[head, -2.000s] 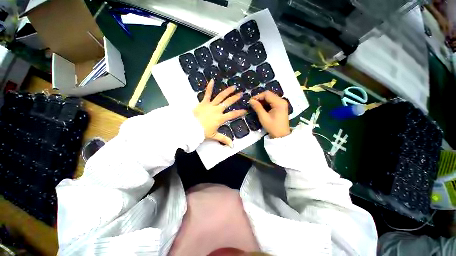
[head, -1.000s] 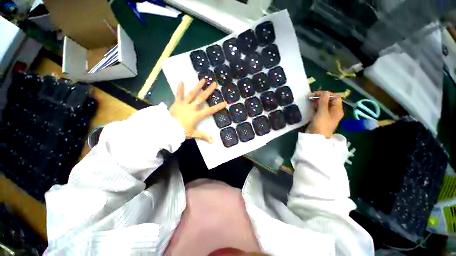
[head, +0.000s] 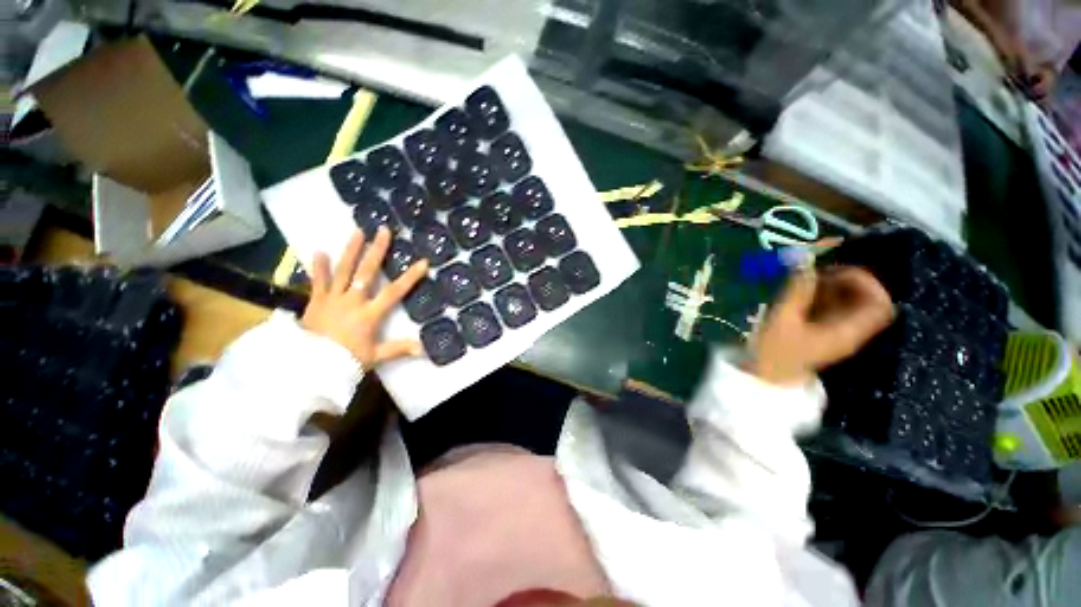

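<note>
Black moulded parts, rounded squares with shiny dots, lie in rows on a tilted white board. My left hand lies flat with spread fingers on the board's left side, its fingertips at the edge of the rows. My right hand is off the board to the right, blurred, with curled fingers close to the blue tool. Whether it holds anything cannot be made out.
Scissors and yellow strips lie right of the board, with white plastic pieces nearer. Stacked black parts stand left and right. An open carton is at upper left. A person's hand shows at upper right.
My right hand has moved from the parts, past the board's right edge, to beside the blue tool. The thin stick seen in it a second ago is not visible. My left hand stays on the board.
</note>
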